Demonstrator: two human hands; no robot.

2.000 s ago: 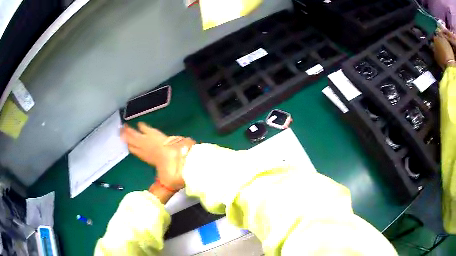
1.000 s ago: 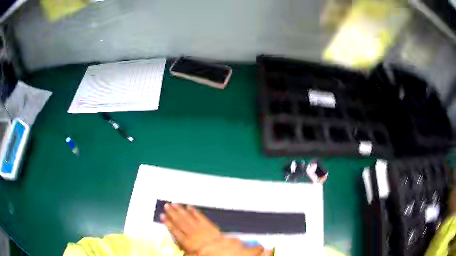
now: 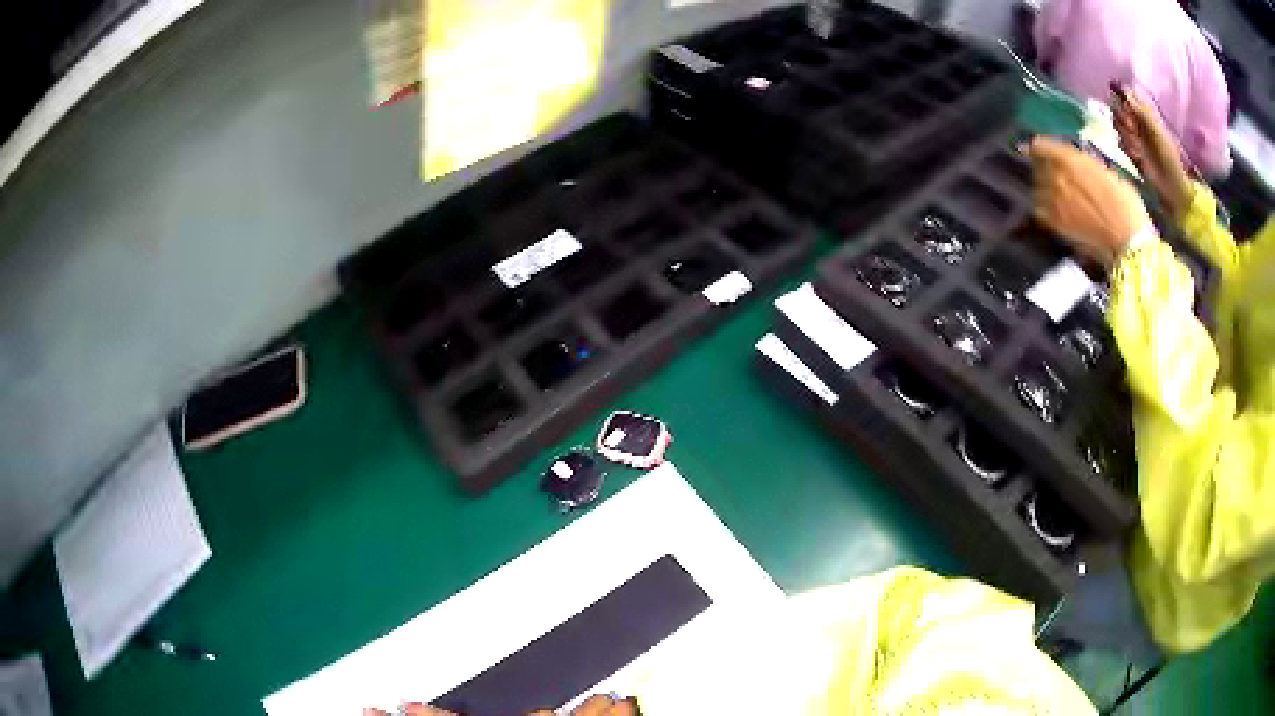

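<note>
A white sheet lies at the lower middle, with a long dark strip on it. Fingertips of my left hand show at the bottom edge, by the strip's lower-left end. Fingers of my right hand show at the bottom edge, near the strip's near side. Both hands are mostly cut off, so whether they hold anything is hidden. A pink-rimmed watch case and a small round dark part lie just beyond the sheet's far edge.
Black foam trays stand beyond the sheet. More trays with wrapped parts stand at right, where another worker's hand reaches over them. A phone, a record sheet and a pen lie at left.
The view has swung right. The hand that lay on the strip has moved down to the picture's bottom edge, and fingers show in two places. Another worker's hands now show over the right trays.
</note>
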